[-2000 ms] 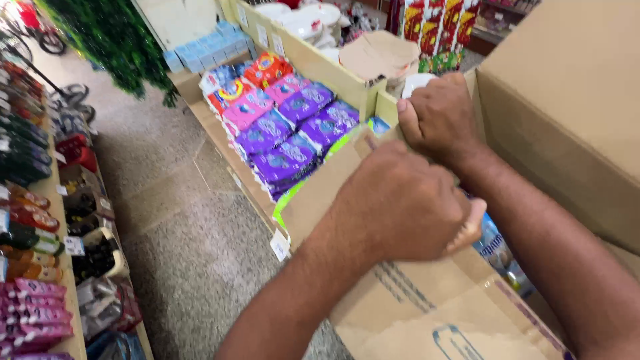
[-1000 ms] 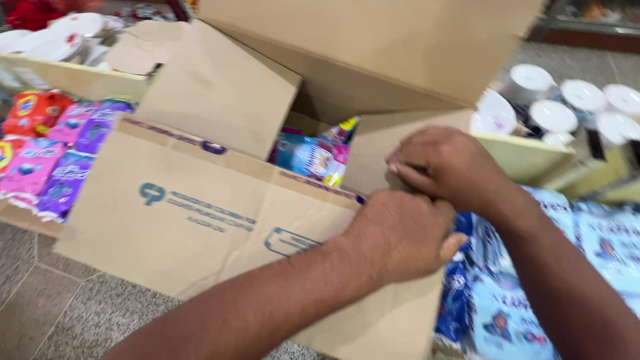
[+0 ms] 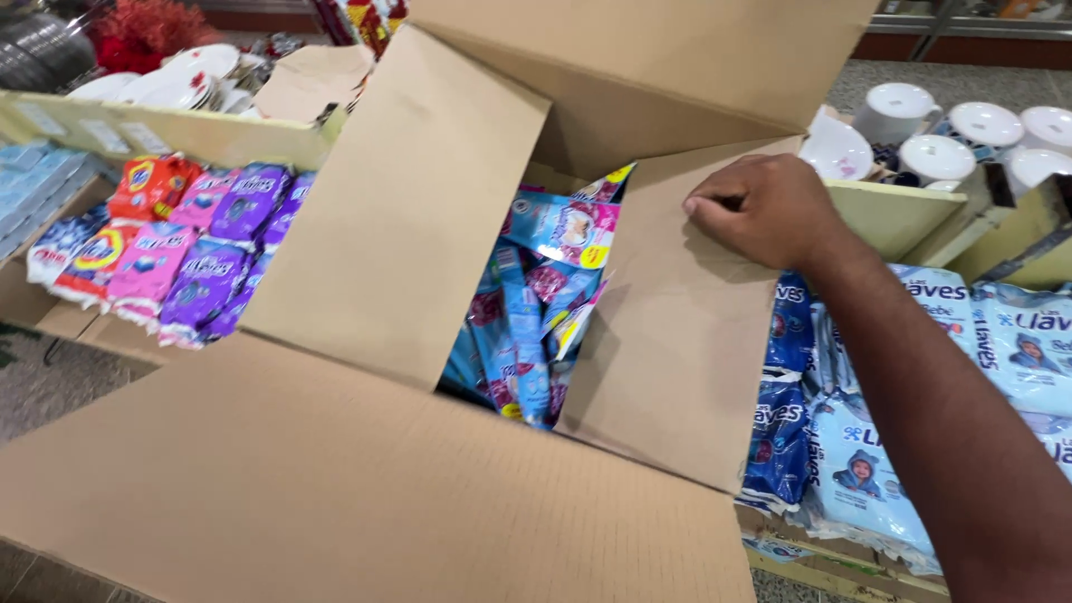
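A large cardboard box (image 3: 494,469) stands in front of me with its near and far flaps spread outward. Its left flap (image 3: 419,201) and right flap (image 3: 670,352) partly cover the opening. Between them lie several blue and pink plastic packets (image 3: 536,293), jumbled inside. My right hand (image 3: 758,213) rests its curled fingers against the upper part of the right flap; whether it grips the cardboard is hidden. My left hand is out of the picture.
Purple, pink and orange detergent bags (image 3: 201,243) fill a shelf tray at the left. Light blue bags (image 3: 871,469) lie at the right. White plates (image 3: 172,84) stand behind at the left, white mugs (image 3: 934,155) at the right. Low yellowish dividers (image 3: 226,138) run behind the box.
The near flap was upright with both hands at its edge; now it is folded down toward me. My left hand has gone out of view. More of the packets shows.
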